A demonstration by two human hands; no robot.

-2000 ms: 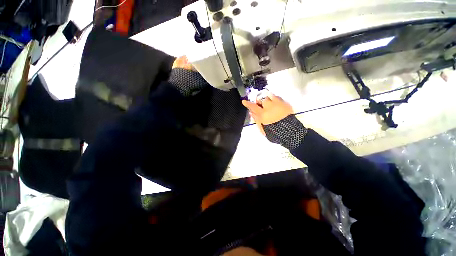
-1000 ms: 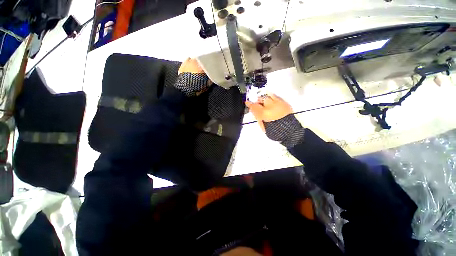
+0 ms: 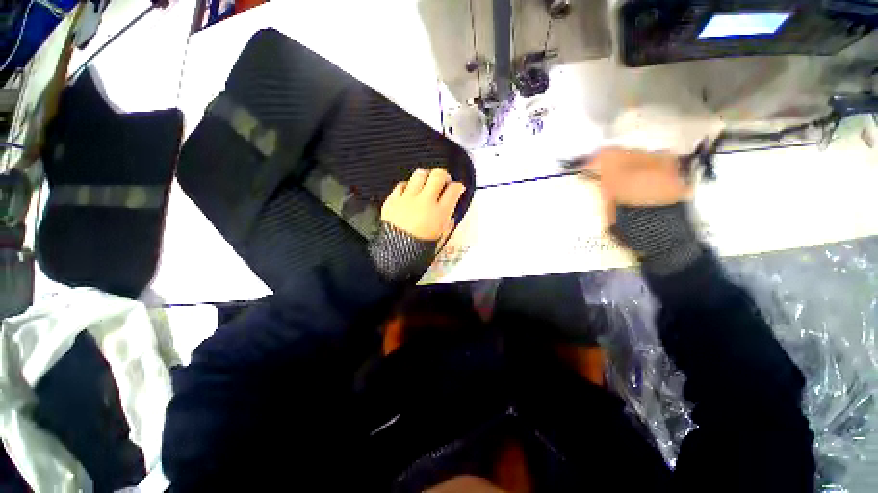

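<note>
The black padded mesh panel (image 3: 375, 135) with a camouflage webbing strip (image 3: 332, 193) lies on the table left of the needle area, its rounded end pointing right. My left hand (image 3: 421, 204) rests on the panel near that end, fingers curled; whether it grips the edge is not clear. My right hand (image 3: 640, 178) is blurred, over the table right of the needle area, with a small dark thing at its fingertips that I cannot identify. The presser foot and needle area (image 3: 520, 120) is brightly lit, with no panel under it.
The sewing machine's control panel (image 3: 741, 29) is at the upper right. A black jointed bracket (image 3: 804, 130) stands right of my right hand. Another black panel (image 3: 106, 197) lies at the left. A white bag (image 3: 130, 351) is at the lower left, clear plastic (image 3: 838, 337) at the lower right.
The panel has come away from the needle and turned, its rounded end now to the right. My left hand has moved down onto it. My right hand has moved right, off the needle area.
</note>
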